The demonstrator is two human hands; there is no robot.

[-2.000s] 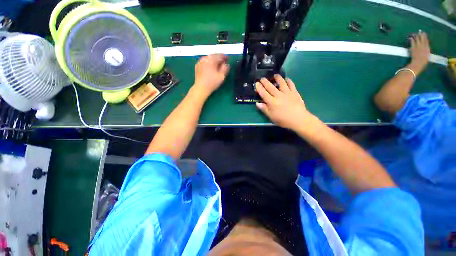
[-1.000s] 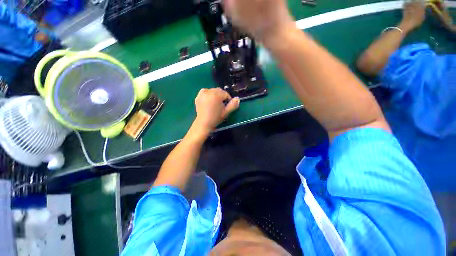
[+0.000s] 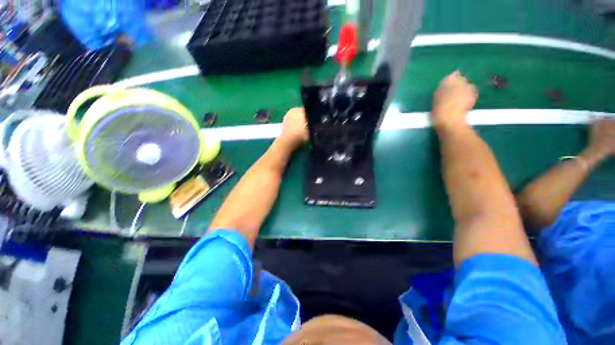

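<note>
The black toggle press fixture [image 3: 341, 145] stands upright in front of me, its flat base plate [image 3: 339, 192] nearest me. Its red clamp handle [image 3: 346, 44] points up at the top and no hand is on it. My left hand [image 3: 295, 128] is at the left side of the fixture, its fingers partly hidden behind it, so I cannot tell whether it holds anything. My right hand [image 3: 454, 96] is over the green surface right of the fixture, at the white line. Its fingers look curled and blurred; I cannot tell whether something is in it.
A green-yellow fan [image 3: 145, 148] and a white fan [image 3: 46, 160] stand at left, with a small wooden-coloured block [image 3: 191, 196]. A black parts tray [image 3: 259, 37] lies beyond. Small dark modules [image 3: 261, 116] lie along the belt. A neighbour's arm [image 3: 563, 182] is at right.
My right hand has moved from above the fixture to the surface at its right. My left hand has moved from the base plate's left corner up along the fixture's side. The camera view has turned.
</note>
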